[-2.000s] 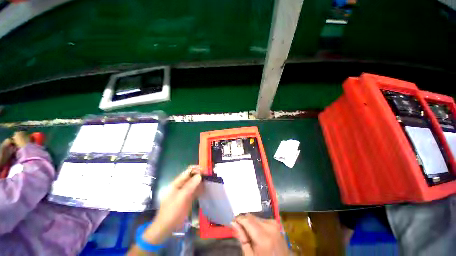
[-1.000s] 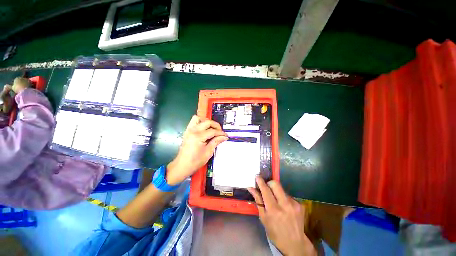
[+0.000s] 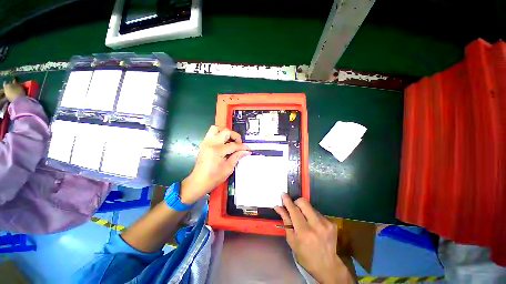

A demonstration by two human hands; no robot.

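A dark tablet housing [image 3: 295, 166] lies in a red-orange foam frame [image 3: 306, 144] on the green bench. A white-faced battery pack [image 3: 262, 182] with a dark strip at its upper edge lies over the middle of the housing. My left hand [image 3: 218, 161] pinches the pack's upper left corner. My right hand [image 3: 313, 236] has its fingertips at the pack's lower right corner, with a thin dark tool end showing between the fingers. Whether the pack touches the housing all over is not clear. A circuit board [image 3: 262, 123] shows at the housing's top end.
A clear blister tray [image 3: 158, 119] of white-faced packs lies at left. White paper pieces [image 3: 343, 140] lie right of the frame. Red foam frames [image 3: 452, 150] are stacked at right. A white-framed unit [image 3: 114, 33] is behind, near a metal post [image 3: 338, 41]. A person's pink sleeve [image 3: 28, 144] is at left.
The pack was held tilted above the housing two seconds ago; now it lies over it between both hands. The view has shifted. Little has changed in the last second.
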